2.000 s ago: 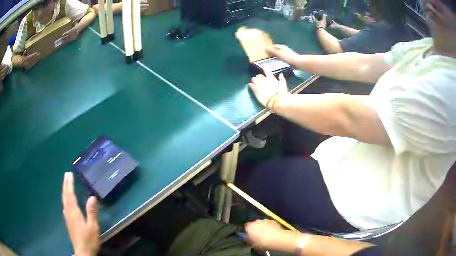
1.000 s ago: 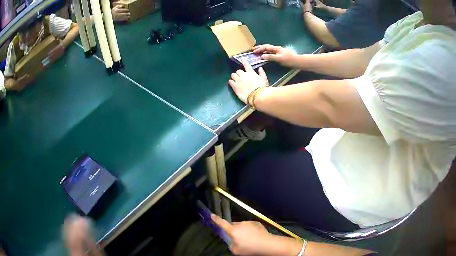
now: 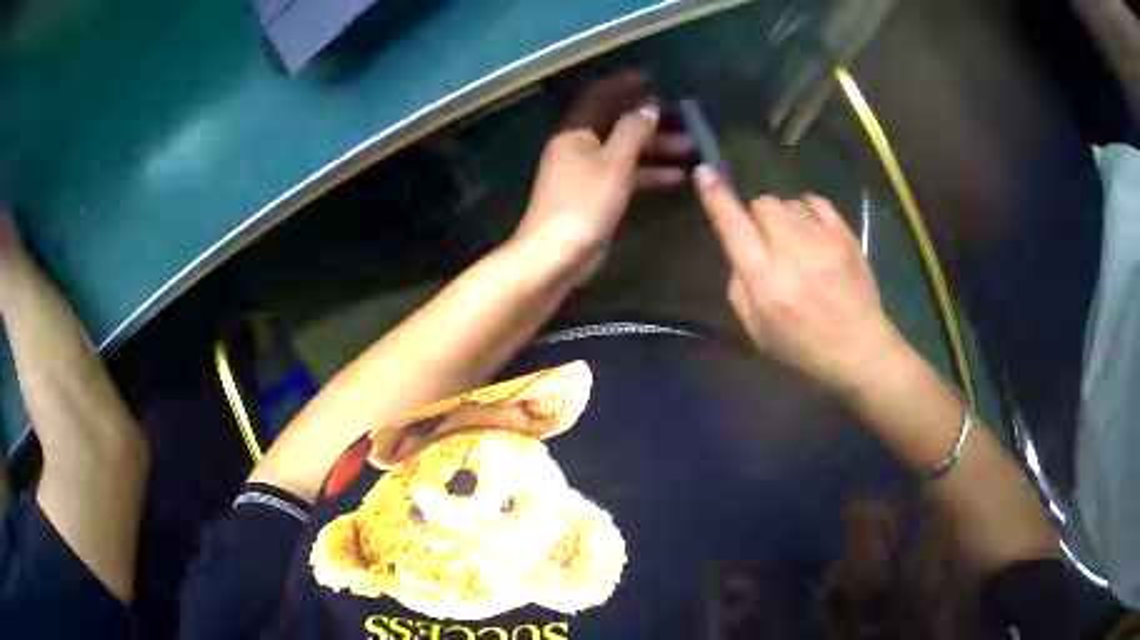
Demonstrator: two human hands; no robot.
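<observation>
My left hand [image 3: 588, 181] is over my lap, below the table edge. Its fingers reach behind a thin dark smartphone [image 3: 703, 135], seen nearly edge-on and blurred, and seem to hold it. My right hand [image 3: 806, 275] is on the other side, with its index fingertip at the phone's lower end and its other fingers curled. Whether the right hand also grips the phone is not clear. The phone's screen does not show. A dark retail box [image 3: 319, 28] lies on the green table, cut off by the top edge of the picture.
The green table [image 3: 150, 150] has a pale curved rim between the box and my lap. Another person's forearm [image 3: 63, 338] rests at the table's left side. A light sleeve shows at the far right. Yellow metal tubing [image 3: 906, 206] runs beside my right hand.
The view has swung down to my lap. My left hand has left the table beside the box and come to the phone, which my right hand held one second ago.
</observation>
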